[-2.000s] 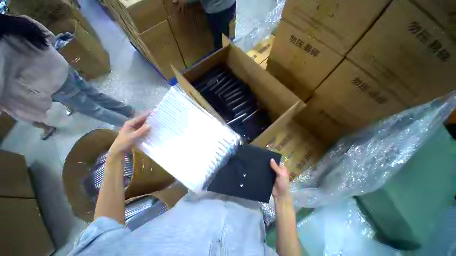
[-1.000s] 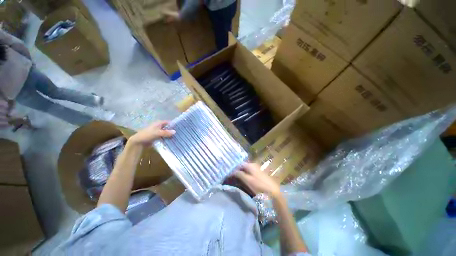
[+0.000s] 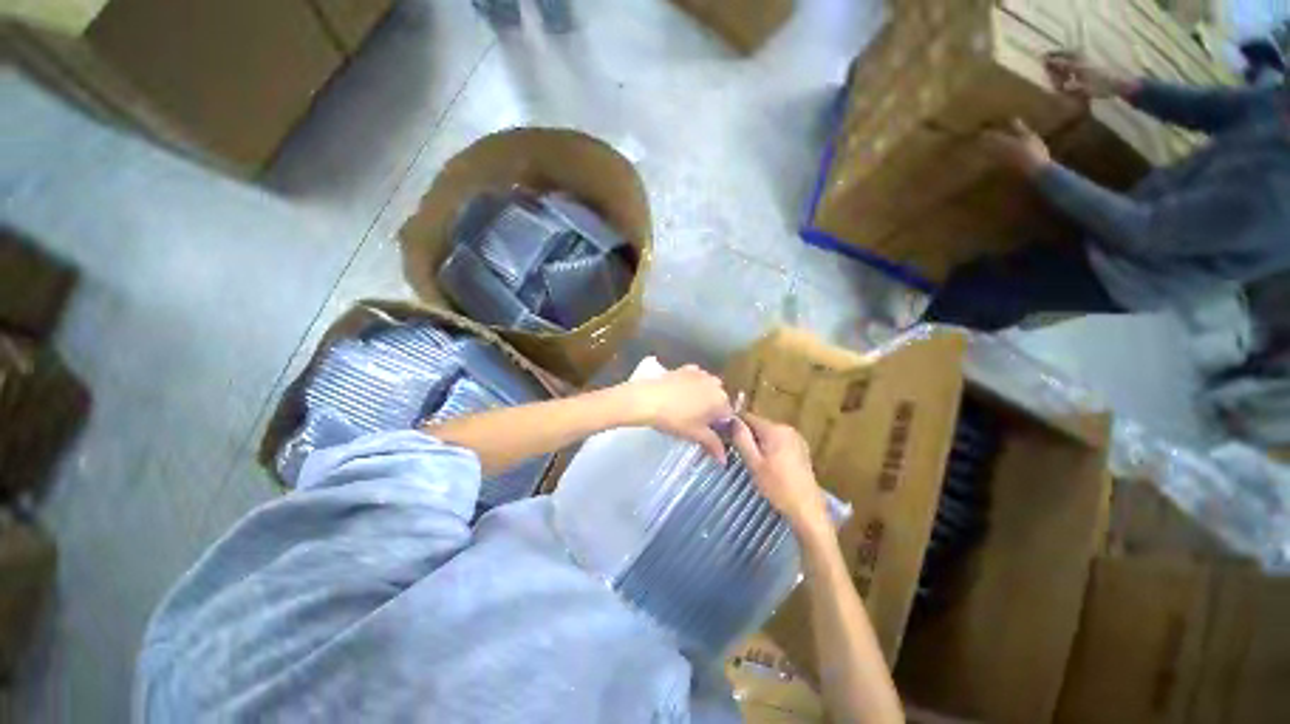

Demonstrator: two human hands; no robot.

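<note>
A wrapped item (image 3: 707, 552), grey-blue under clear ribs, is held in front of my body, with a whitish plain part at its left. My left hand (image 3: 686, 407) and my right hand (image 3: 771, 456) meet at its upper edge, fingers closed on the plastic. Two collecting cartons with wrapped items stand close by: the round-mouthed carton (image 3: 623, 328) beyond my left hand and the nearer carton (image 3: 290, 403) partly behind my left forearm. What the fingertips do is too small to tell.
The supply carton (image 3: 1012, 566) with dark items is at the right, beside crinkled stretch film (image 3: 1203, 488). A person (image 3: 1188, 198) leans at palletized cartons (image 3: 905, 156) on a blue pallet (image 3: 877, 262). Large brown cartons (image 3: 212, 64) are upper left.
The view has swung left, bringing the collecting cartons to the middle. The black item that showed bare earlier is covered by the ribbed bag. My hands have come together at the bag's edge.
</note>
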